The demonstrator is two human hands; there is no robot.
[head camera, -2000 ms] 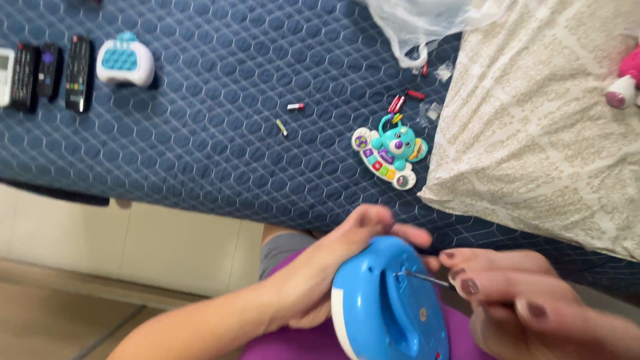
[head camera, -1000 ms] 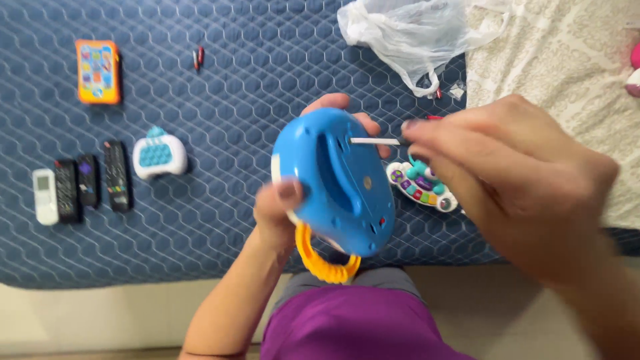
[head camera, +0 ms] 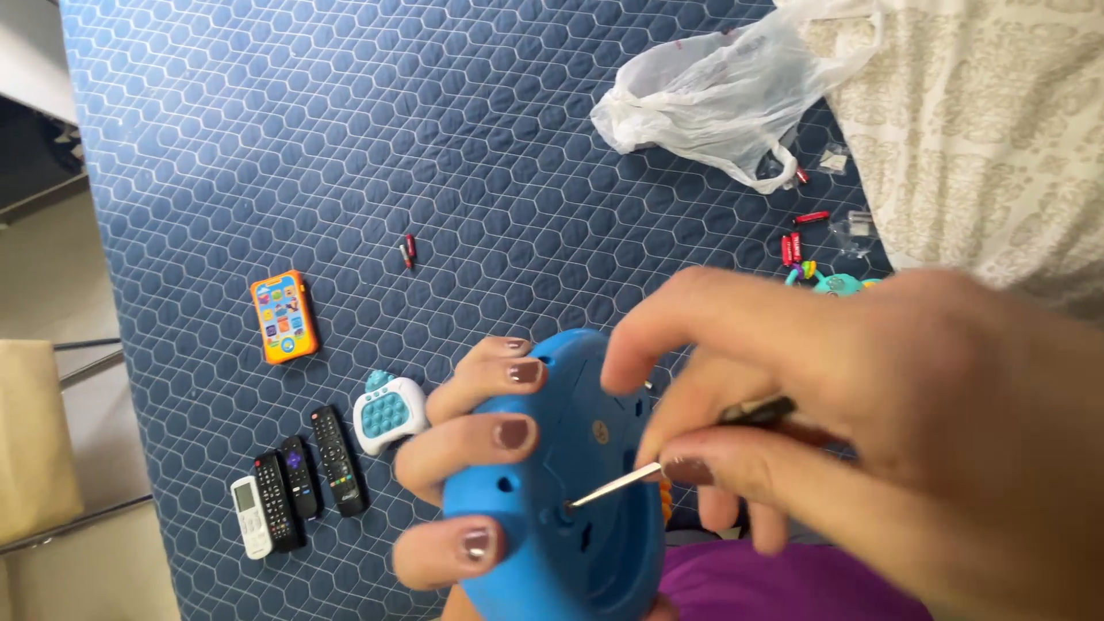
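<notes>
My left hand (head camera: 483, 448) grips a blue plastic toy (head camera: 552, 552) from its left side, fingers spread over the edge, with the toy's underside towards me. Screw holes, slots and a small round sticker show on that underside. Between the thumb and fingers of my right hand (head camera: 776, 414) is a screwdriver (head camera: 617, 485) with a thin metal shaft and a dark handle. Its tip sits at a screw hole in the lower middle of the underside. A bit of the toy's orange ring (head camera: 665, 500) shows behind its right side.
On the quilted blue mattress (head camera: 517, 216) lie an orange toy phone (head camera: 285, 316), a white pop-button toy (head camera: 388, 414), several remote controls (head camera: 337, 461), two batteries (head camera: 407, 250), a plastic bag (head camera: 707, 103), more red batteries (head camera: 791, 250) and a teal toy (head camera: 838, 284). Patterned fabric (head camera: 949, 129) lies at right.
The blue toy has turned in my left hand, and the screwdriver tip now meets a different part of its underside. The view has shifted considerably.
</notes>
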